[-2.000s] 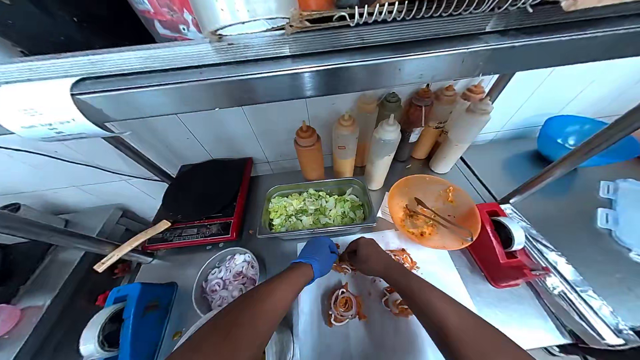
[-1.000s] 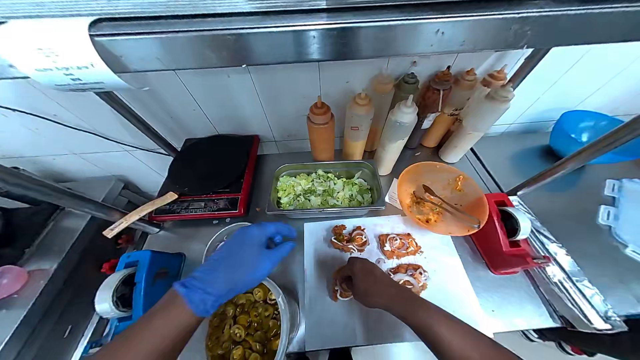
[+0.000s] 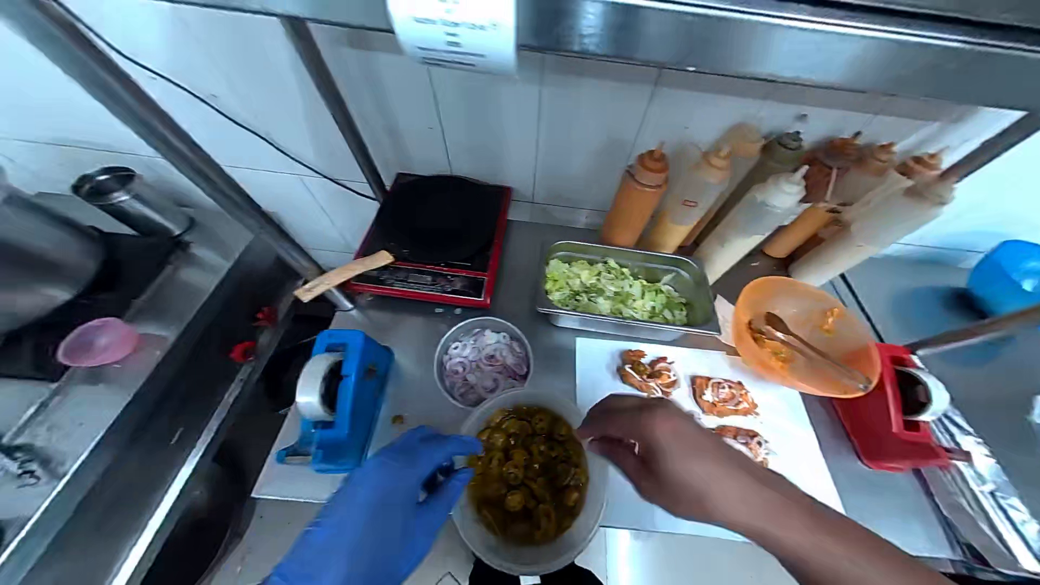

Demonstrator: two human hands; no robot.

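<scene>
A round tub of sliced pickled jalapeños in liquid (image 3: 528, 475) is near the counter's front edge. My left hand (image 3: 398, 496), in a blue glove, reaches its left side with thumb and fingers close together; whether it grips anything is unclear. My bare right hand (image 3: 650, 451) is at the tub's right rim, thumb and index finger near each other, its hold also unclear. Behind the tub stands a bowl of sliced onion rings (image 3: 485, 363). Reddish topped portions (image 3: 725, 396) lie on white paper (image 3: 784, 439), partly behind my right hand. A steel pan holds chopped lettuce (image 3: 615, 291).
Blue tape dispenser (image 3: 357, 402) at left; induction cooktop (image 3: 435, 236) behind it, a wooden handle (image 3: 345, 276) jutting out. Several squeeze bottles (image 3: 638, 199) line the wall. Orange bowl with utensils (image 3: 804, 337) and red tape dispenser (image 3: 886, 414) at right. A metal shelf (image 3: 731, 49) crosses above.
The view has swung left. My right hand has moved from the topped portions to the jalapeño tub's rim; my left hand has come down to its left side.
</scene>
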